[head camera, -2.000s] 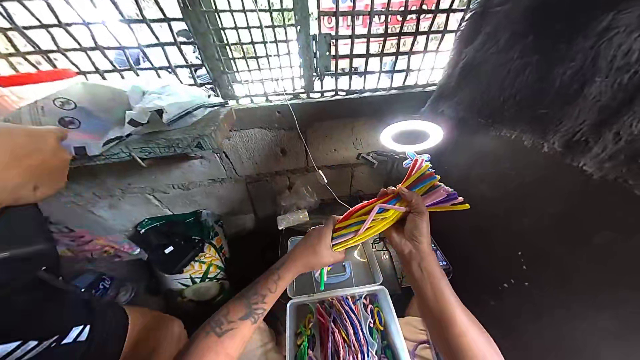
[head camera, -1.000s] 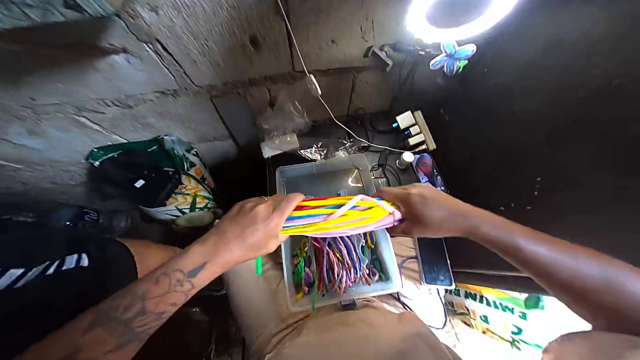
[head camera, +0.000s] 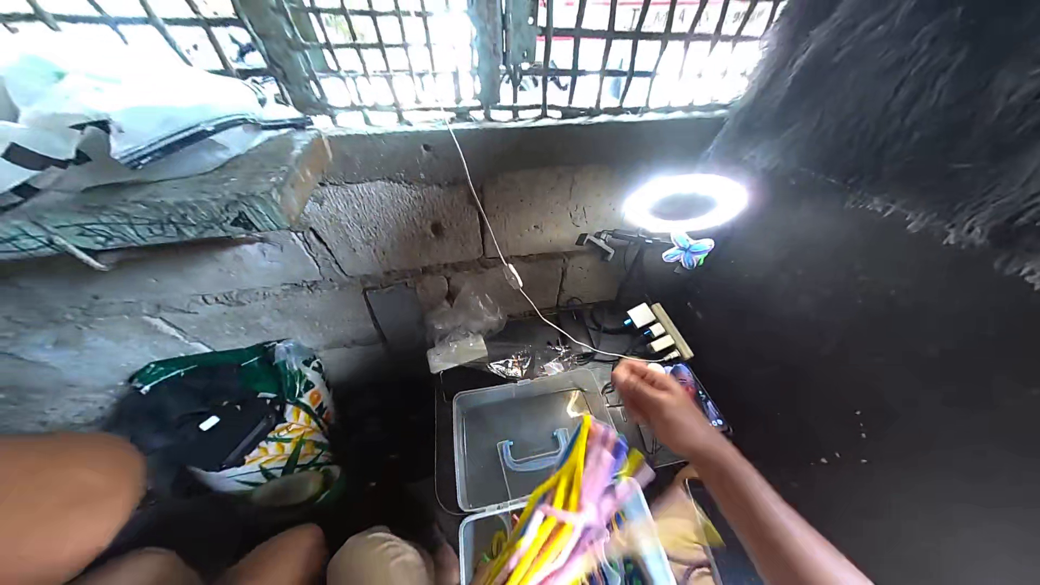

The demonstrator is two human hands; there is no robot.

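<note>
A blurred bundle of pipe cleaners (head camera: 561,504), yellow, pink, purple and white, stands tilted over the clear plastic box (head camera: 662,544) at the bottom, with a pink one wrapped around its middle. My left hand cannot be made out; the lower end of the bundle runs out of the frame. My right hand (head camera: 658,402) is up and to the right of the bundle, apart from it, with its fingers curled near the phone (head camera: 703,398); whether they hold anything is unclear. Behind the bundle lies the box's open lid (head camera: 487,439) with a blue-edged handle. More pipe cleaners in the box are mostly hidden.
A power strip with plugs (head camera: 673,331) and cables lies behind my right hand, below a lit ring light (head camera: 686,203) with a blue flower. Crumpled clear plastic (head camera: 467,317) sits by the block wall. At left are a patterned bag (head camera: 301,422) and another person's bare limbs.
My right hand has let go of the bundle and moved away from it. The bundle, held level between both hands one second ago, is now steeply tilted. The view has tipped upward.
</note>
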